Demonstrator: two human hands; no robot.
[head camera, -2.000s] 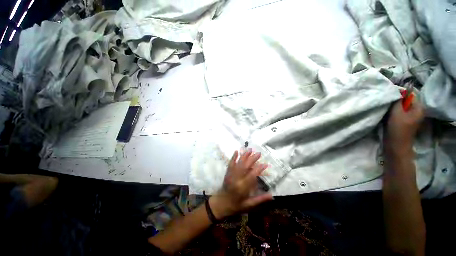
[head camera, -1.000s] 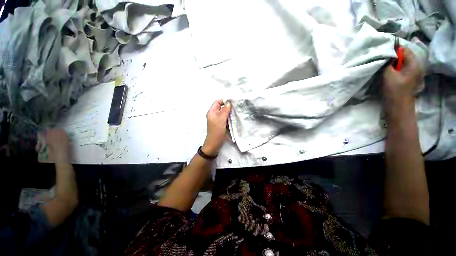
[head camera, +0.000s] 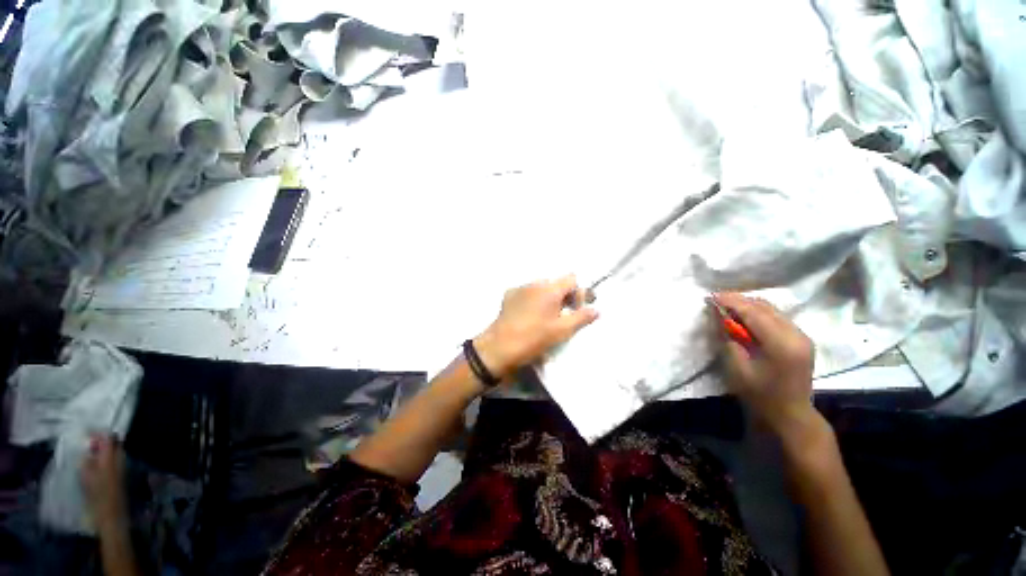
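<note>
A pale grey-white garment (head camera: 776, 231) lies spread on the table in front of me, and a part of it hangs over the table's front edge. My left hand (head camera: 538, 329) pinches the cloth near its left edge. My right hand (head camera: 771, 358) holds small orange-red thread snips (head camera: 735, 326) in its curled fingers, with the tip close to the cloth. The blades are too small to make out clearly. Dark metal buttons (head camera: 930, 255) show on the garment part at the right.
A crumpled pile of grey-white garments (head camera: 135, 101) stands at the left, and more cloth (head camera: 900, 68) at the right. A written paper sheet (head camera: 186, 253) and a dark phone (head camera: 279, 231) lie on the white table (head camera: 360, 225). Another person's hand (head camera: 104, 473) holds pale cloth at lower left.
My right hand has moved left and down with the snips, nearer my left hand. My left hand has moved slightly right and down, with the cloth now over the table edge.
</note>
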